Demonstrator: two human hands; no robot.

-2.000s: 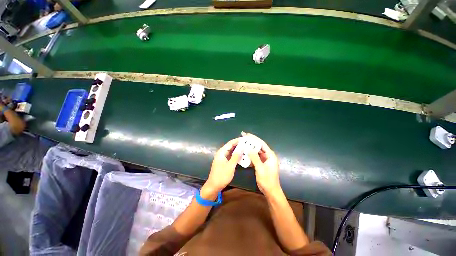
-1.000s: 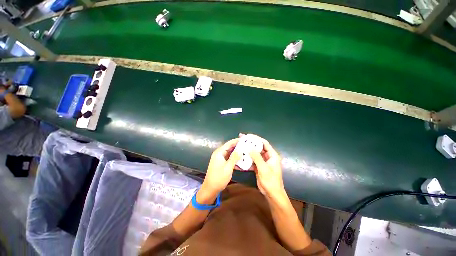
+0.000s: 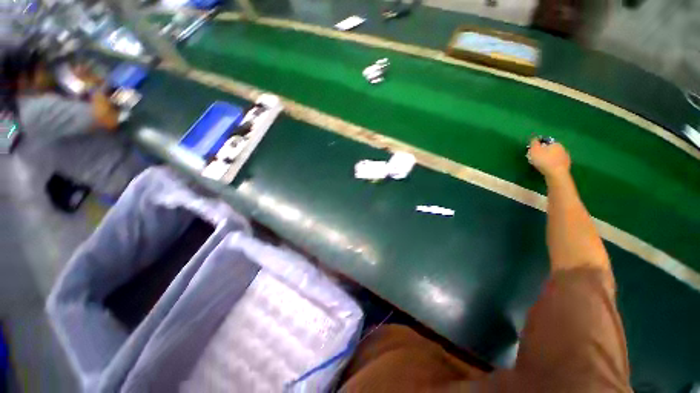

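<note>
My right hand (image 3: 549,156) is stretched out over the green belt, its fingers closed around a small piece with white and dark bits (image 3: 545,141), mostly hidden and blurred. My left hand is not in view; a blurred blue strip (image 3: 326,366) shows at the nearer bin's edge. Another white inner assembly (image 3: 375,71) lies on the belt further left. Two white inner assemblies (image 3: 371,170) (image 3: 401,164) lie side by side on the bench by the belt rail. A small white strip (image 3: 435,210) lies nearer me.
A blue tray (image 3: 211,129) and a white bar with dark round pieces (image 3: 244,140) are on the bench left. Two lined bins (image 3: 115,230) (image 3: 230,307) stand below its edge, the nearer holding white pieces. A shallow box (image 3: 495,51) is beyond the belt. A person (image 3: 73,138) is at far left.
The view has swung left. My hands have parted and the white unit they held is out of sight. My right arm has reached forward to the belt; my left hand has left the view.
</note>
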